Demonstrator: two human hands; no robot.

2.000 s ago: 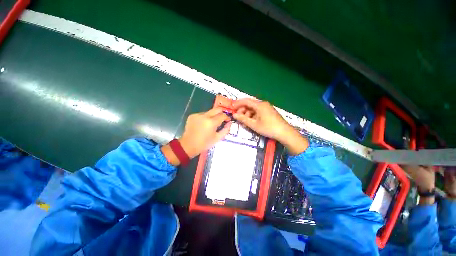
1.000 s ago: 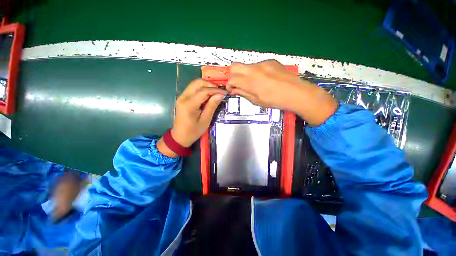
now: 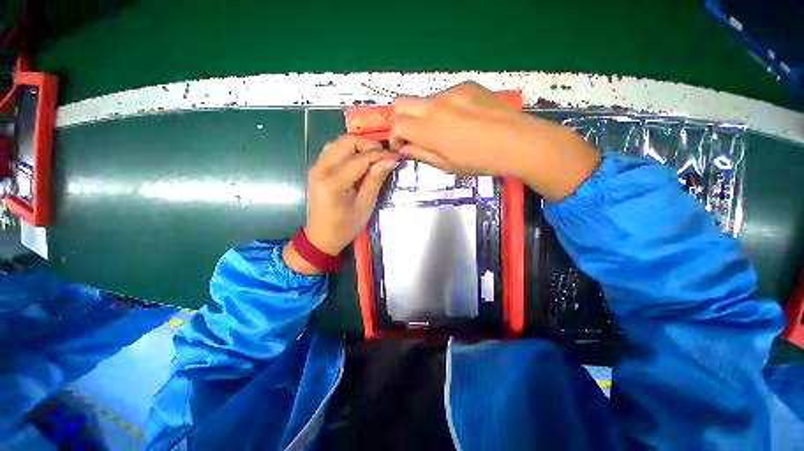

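Observation:
An opened tablet unit (image 3: 430, 260) lies in a red-orange foam frame (image 3: 514, 255) in front of me, with a large silver plate in its middle and lower part. My left hand (image 3: 346, 189) is at the tablet's top left corner, thumb and fingertips pinched together over a tiny dark piece. My right hand (image 3: 458, 130) lies over the frame's top edge, its fingertips bent down and meeting the left fingertips. The right fingers hide most of the contact point, so I cannot tell whether they grip anything.
A clear blister tray (image 3: 657, 158) with small parts lies right of the frame. A white chipped rail (image 3: 220, 91) runs behind, with the green belt (image 3: 308, 40) beyond. Another framed tablet (image 3: 33, 145) is far left. A blue cover (image 3: 760, 35) is at top right.
The view has swung and shifted, so the far-left framed tablet has come into view and the blue cover has slid towards the top right corner. Both hands stay at the tablet's top left corner.

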